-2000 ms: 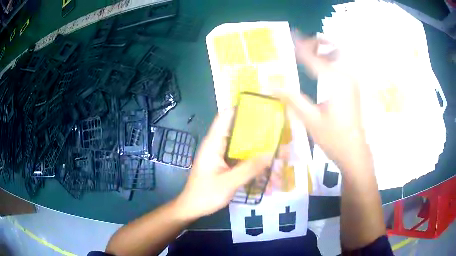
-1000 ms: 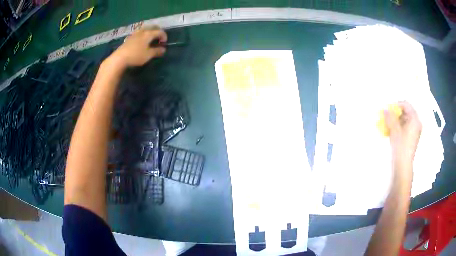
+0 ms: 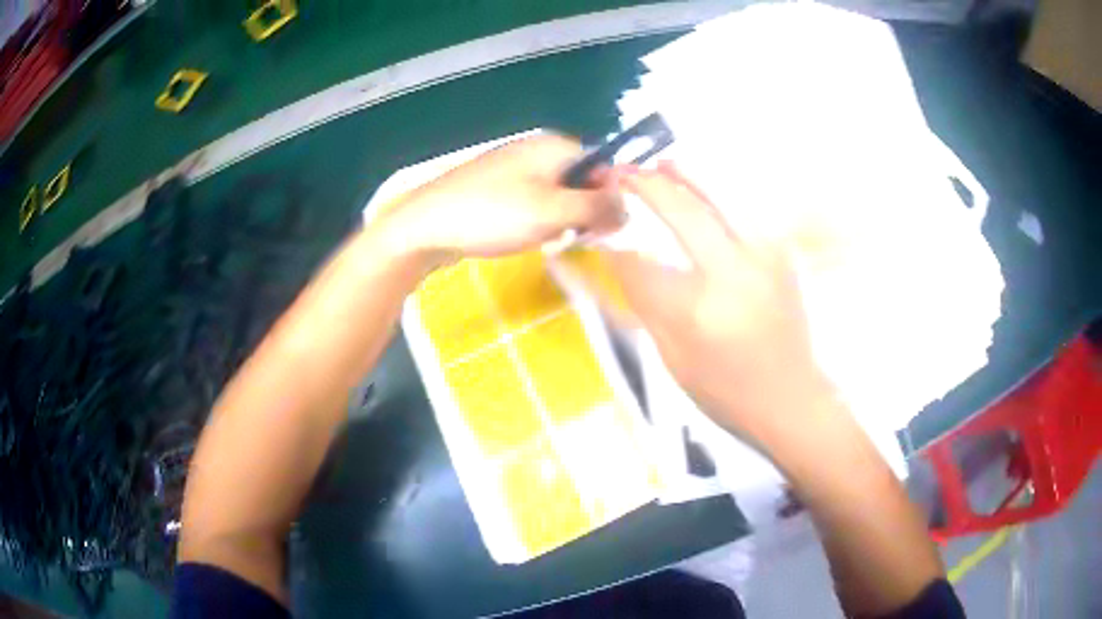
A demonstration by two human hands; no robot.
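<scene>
My left hand (image 3: 520,200) is over the far end of the adhesive sheet (image 3: 502,405), shut on a phone front housing (image 3: 647,139) whose black end sticks out past the fingers. My right hand (image 3: 725,302) is beside it, its fingertips close to my left fingers. A yellow adhesive piece (image 3: 592,272) shows blurred at my right thumb; whether the thumb grips it, I cannot tell. The sheet bears two columns of yellow rectangles and lies tilted, its far part hidden under my left hand.
The white pile of used backing sheets (image 3: 834,145) lies at the right, with a faint yellow patch on it. The blurred black housing pile (image 3: 97,363) is at the left. Yellow frames (image 3: 181,91) lie beyond the pale strip. A red stool or crate (image 3: 1027,435) stands at the lower right.
The view has turned and shifted. My left hand has come from the housing pile with a housing. My right hand has left the white pile, leaving yellow there, and is at the sheet.
</scene>
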